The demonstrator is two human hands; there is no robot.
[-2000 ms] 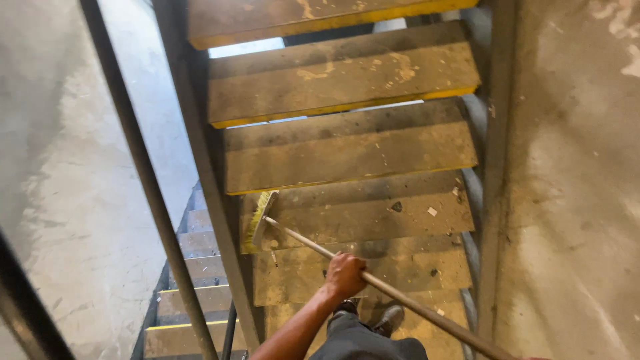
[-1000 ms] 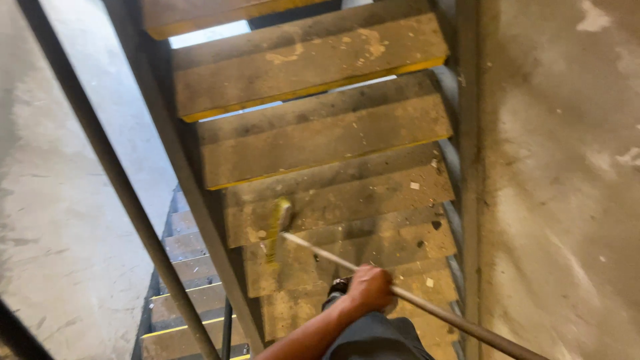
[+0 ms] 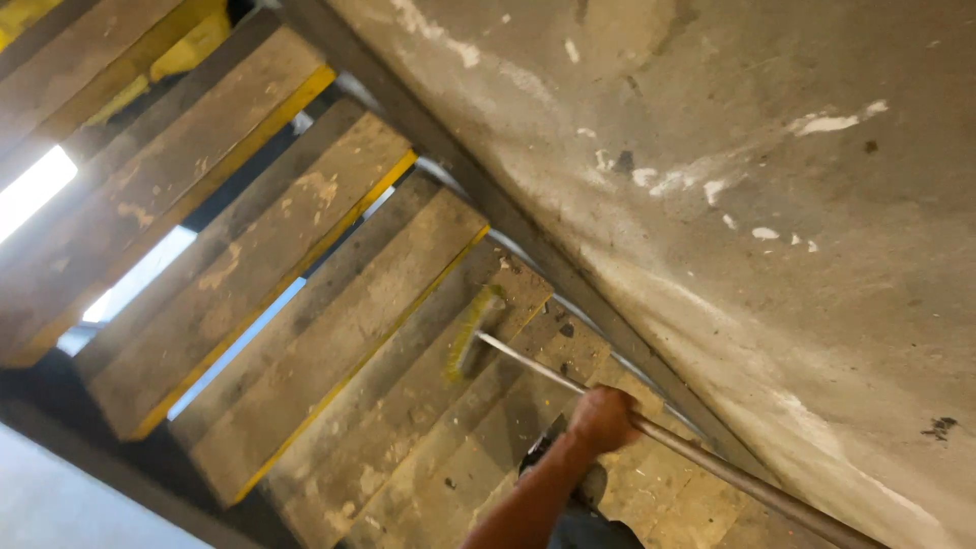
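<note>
My left hand (image 3: 605,419) is shut around the long handle (image 3: 709,461) of a push broom, partway along it. The broom head (image 3: 474,333), with yellow-green bristles, is blurred and rests on or just above a worn stair tread (image 3: 412,381), toward the wall side. Small dark scraps (image 3: 566,330) and pale debris lie on the treads near the head. The handle runs out of view at the lower right, and my right hand is not visible. My shoe (image 3: 543,450) shows partly behind my forearm.
Open-backed stairs with yellow nosings (image 3: 366,358) fill the left side. A dark metal stringer (image 3: 457,164) runs diagonally beside a stained, scuffed concrete wall (image 3: 762,229) on the right. Bright gaps show between the treads; another dark stringer (image 3: 91,473) lies at lower left.
The broom head has moved from the left side of the treads toward the wall-side stringer. My left hand stays closed on the handle. The view has turned and shifted toward the wall.
</note>
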